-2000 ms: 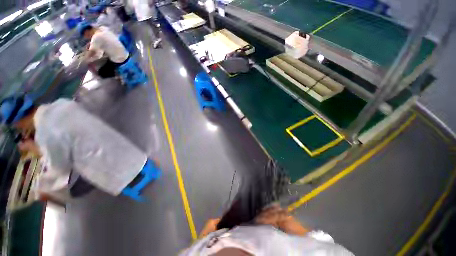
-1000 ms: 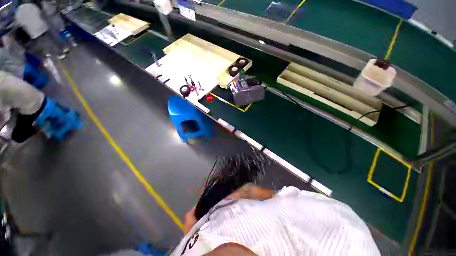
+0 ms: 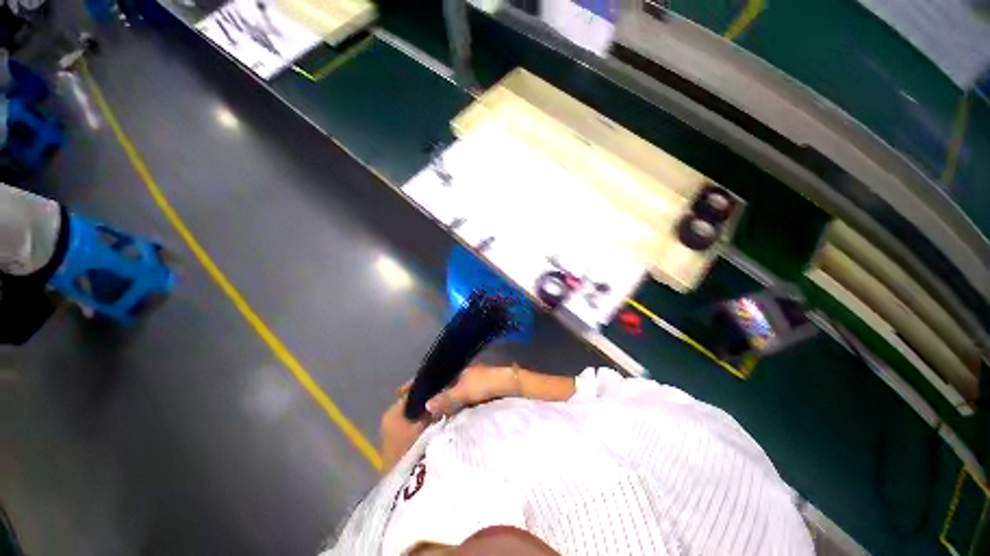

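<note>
A black cable bundle (image 3: 456, 350) is held in front of my body, tilted, its far end over the blue stool beside the bench. My right hand (image 3: 478, 388), by its sleeve the one on the bench side, cannot be told apart for certain; it lies around the bundle's lower part. My left hand (image 3: 400, 427) is at the bundle's near end, partly hidden by it and the sleeve. A white work sheet (image 3: 521, 206) on the bench carries small black parts and a black ring.
A cream parts tray (image 3: 597, 141) with round black items lies behind the sheet. A grey bench machine (image 3: 765, 320) stands right of it, then a long cream tray (image 3: 901, 310). A blue stool (image 3: 114, 272) and a seated person's leg are at left.
The view has moved along the bench, so the white sheet and cream tray are nearer. Both hands still hold the bundle, which now looks more compact.
</note>
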